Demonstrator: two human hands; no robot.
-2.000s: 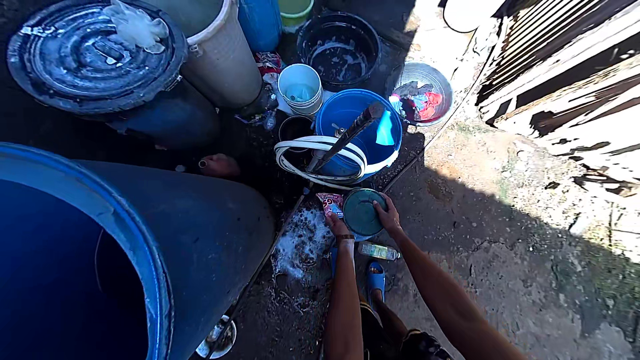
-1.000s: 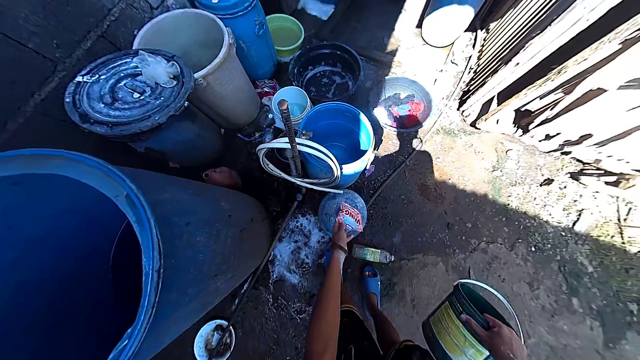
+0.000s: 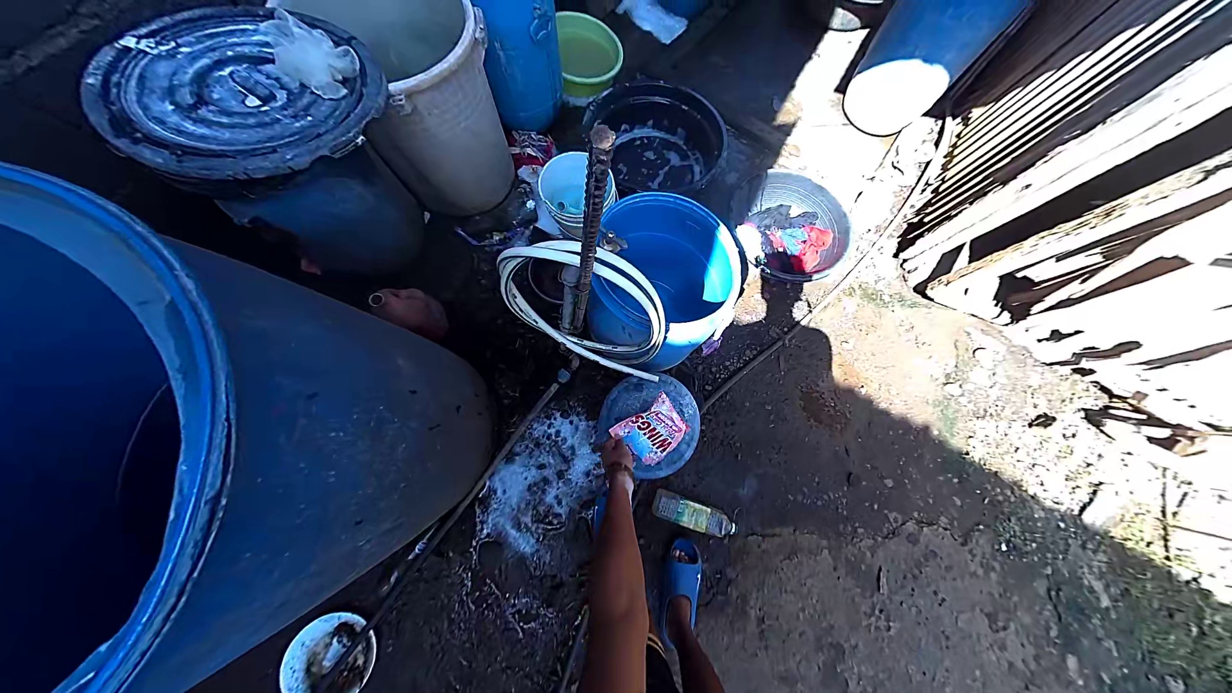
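My left hand (image 3: 618, 456) grips the lower left corner of a pink and white plastic packet (image 3: 652, 430) of detergent. The packet is over a round grey-blue plastic basin (image 3: 680, 460) on the wet ground. My right hand is out of view. Right below the basin, a clear plastic bottle (image 3: 693, 513) with yellowish contents lies on its side. Above the basin stands a blue bucket (image 3: 668, 258), with a coiled white hose (image 3: 520, 295) looped around a rusty rebar post (image 3: 591, 212) with a tap at its left.
A big blue drum (image 3: 356, 404) fills the left. Behind are a lidded barrel (image 3: 231, 96), a grey bin (image 3: 452, 135), a black tub (image 3: 712, 125) and a basin of clothes (image 3: 835, 217). A white bowl (image 3: 298, 654) sits at bottom left; corrugated sheets (image 3: 1088, 173) line the right.
Two seconds ago both hands were at a dark green container; one second ago my right hand held it at lower right. Now hand and container are out of view. My left hand still holds the packet.
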